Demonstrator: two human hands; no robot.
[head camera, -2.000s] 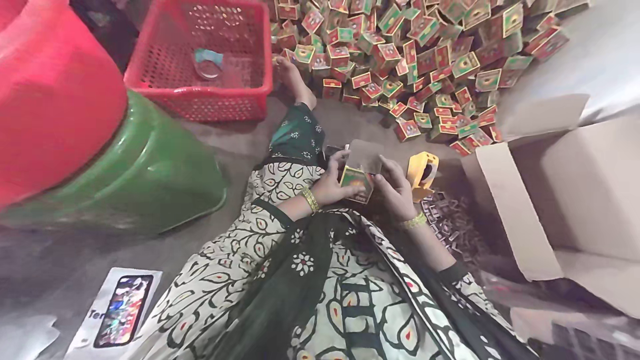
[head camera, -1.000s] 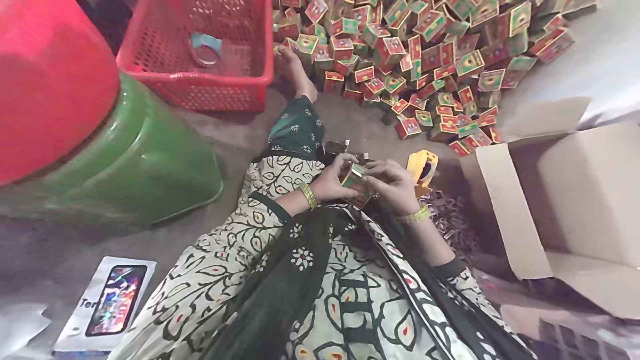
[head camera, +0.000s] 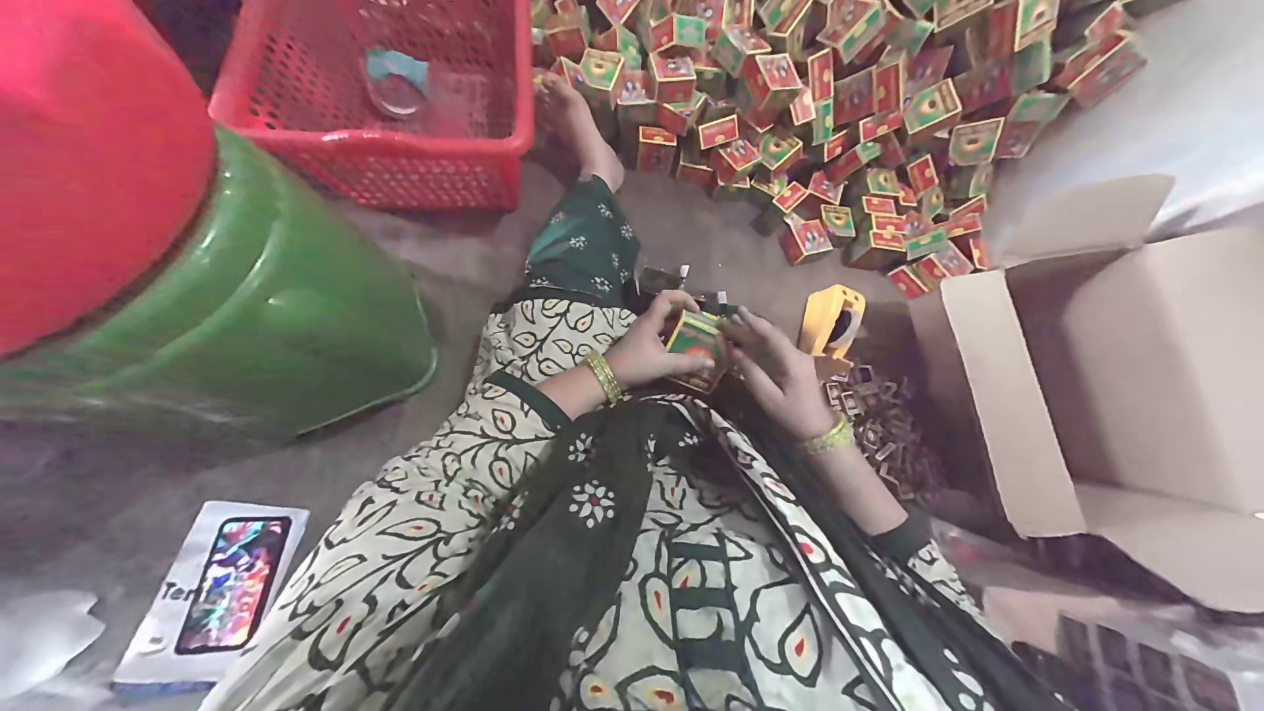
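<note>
My left hand holds a small printed cardboard box, green and red with yellow edges, above my lap. The fingers of my right hand are spread at the box's right side; whether they touch it is unclear. A yellow tape dispenser rests on the floor just beyond my right hand. Many similar little boxes lie heaped on the floor ahead. Small loose pieces are piled to the right of my right wrist, too small to identify.
A red plastic basket holding a round clear item stands ahead left. At the left is a green container with a red top. An open cardboard carton stands at the right. A flat box picturing a phone lies lower left.
A pale flap or sheet stood up at the small box two seconds ago; now the box's top looks closed. My right fingers, bent at the box one second ago, have spread apart.
</note>
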